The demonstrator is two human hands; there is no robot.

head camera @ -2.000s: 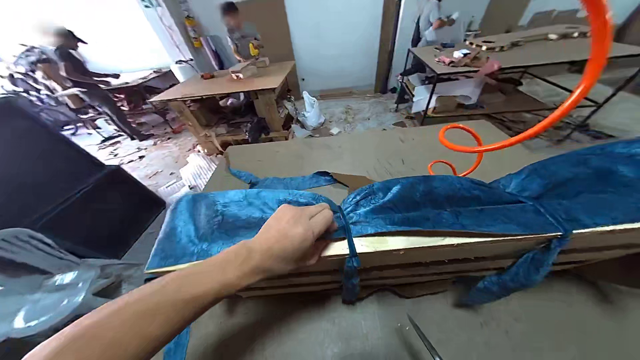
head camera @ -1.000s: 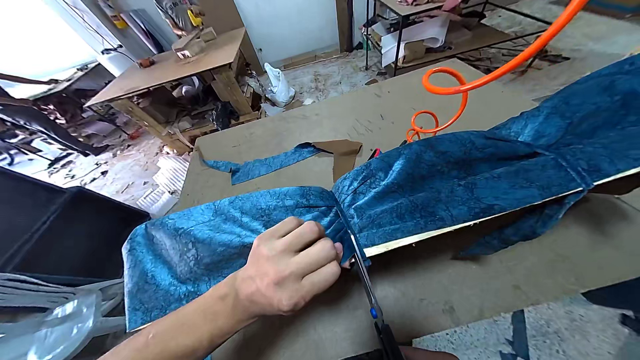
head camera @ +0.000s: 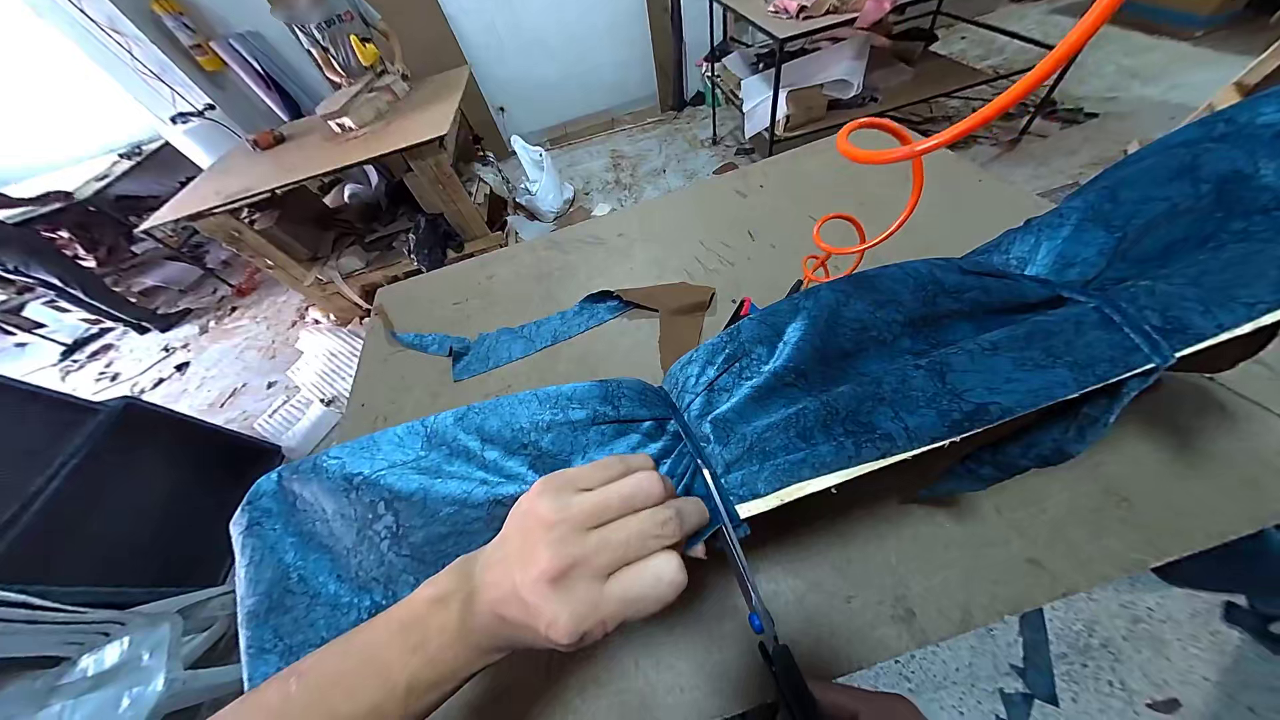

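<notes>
A long frame covered in blue velvet-like fabric (head camera: 860,370) lies across the cardboard-topped table, its pale wooden edge showing along the near side. My left hand (head camera: 590,550) grips the blue fabric at the gathered strip, near the frame's lower edge. My right hand (head camera: 865,700), mostly cut off by the bottom edge, holds black-handled scissors (head camera: 742,565). The blades point up and away, lying along the strip beside my left fingers; how far apart they are is hard to tell. A blue fabric scrap (head camera: 540,335) and a brown piece (head camera: 680,310) lie behind the frame.
A coiled orange air hose (head camera: 880,150) hangs down to the tabletop (head camera: 620,250) behind the frame. White plastic chairs (head camera: 110,650) and a black padded piece (head camera: 120,490) stand at the left. A person (head camera: 335,45) is at the wooden workbench (head camera: 330,160) beyond. Scraps litter the floor.
Two seconds ago the scissors lay on the table below the frame; my right hand now holds them at the fabric strip. The view has shifted down and tilted.
</notes>
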